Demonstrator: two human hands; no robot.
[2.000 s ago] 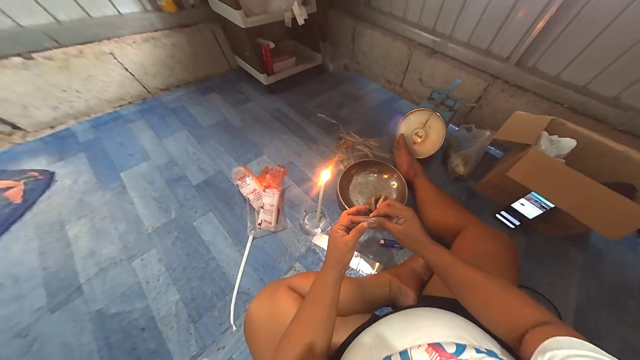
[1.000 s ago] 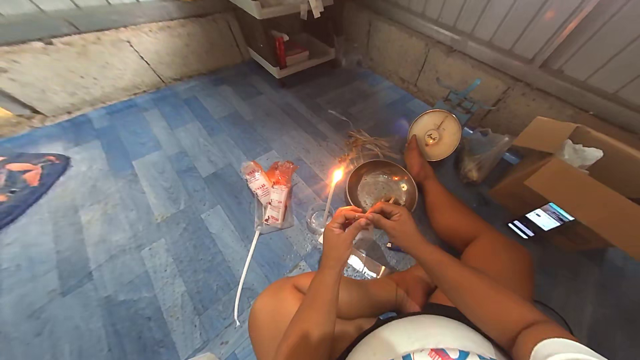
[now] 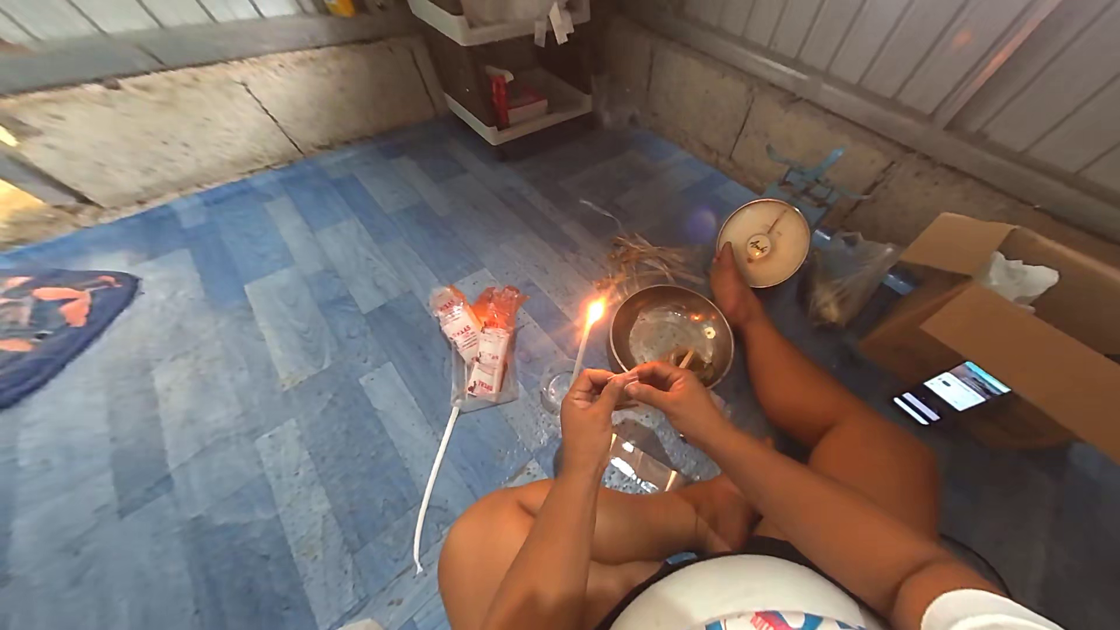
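Note:
My left hand and my right hand meet at the fingertips, pinching something small that I cannot make out. Just beyond them, a lit white candle stands upright in a clear glass holder. A round metal bowl lies behind my right hand, with a little brownish material near its front rim. Dry thin stalks are heaped behind the bowl. Clear plastic film lies on the floor below my hands. To the left are plastic-wrapped packets with red print and a white cord.
A round lid leans by my foot. Right of it are a plastic bag, an open cardboard box and a phone with its screen lit. A shelf rack stands at the back, a patterned mat at far left.
Both hands stay together in front of the bowl, with their fingers shifting slightly. Brownish material shows near the bowl's front rim now. The candle stays lit.

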